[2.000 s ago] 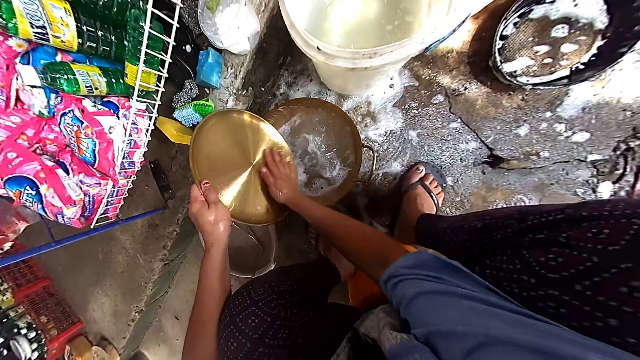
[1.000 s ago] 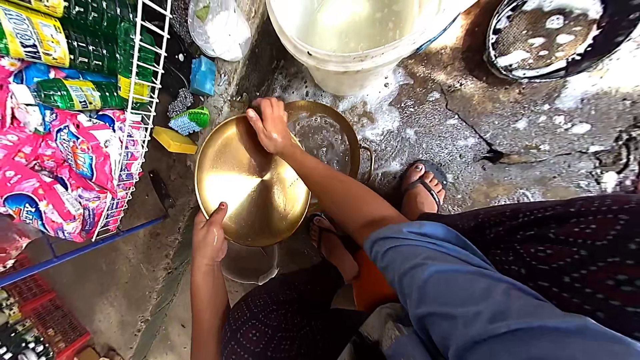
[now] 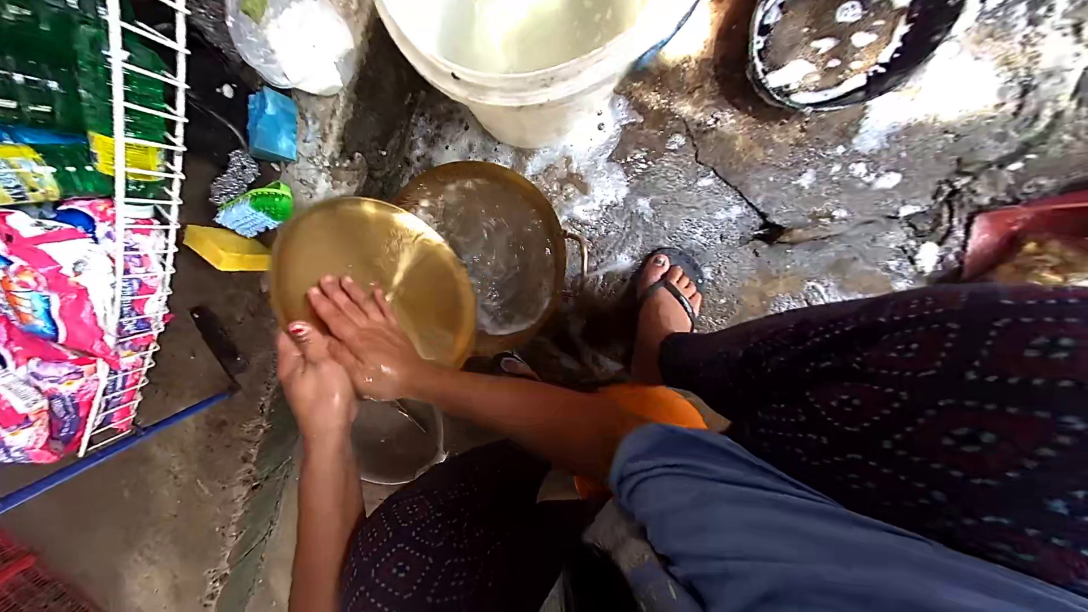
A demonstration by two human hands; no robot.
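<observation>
My left hand (image 3: pixel 314 378) grips the near-left rim of a round gold-coloured metal lid or plate (image 3: pixel 408 280), its thumb on top and its fingers partly hidden. Flat on the same surface, near that rim, rests my right hand (image 3: pixel 365 344), palm down with the fingers stretched, beside the left thumb. The lid is held over the left part of a gold-coloured metal pot (image 3: pixel 557 246) with loop handle, which holds cloudy, soapy water. Below the lid, partly covered by my arms, is a round vessel (image 3: pixel 395 446).
A white bucket (image 3: pixel 535 110) of cloudy water stands beyond the pot. A yellow sponge (image 3: pixel 228 248), a green scrubber (image 3: pixel 270 202) and a blue block (image 3: pixel 272 125) lie left, near a white wire rack (image 3: pixel 178 170) of packets and bottles. A black-rimmed pan (image 3: pixel 799 102) sits upper right on wet ground.
My right hand has moved from the lid's far edge to its near-left part, close to my left hand. My left hand keeps its hold on the rim.
</observation>
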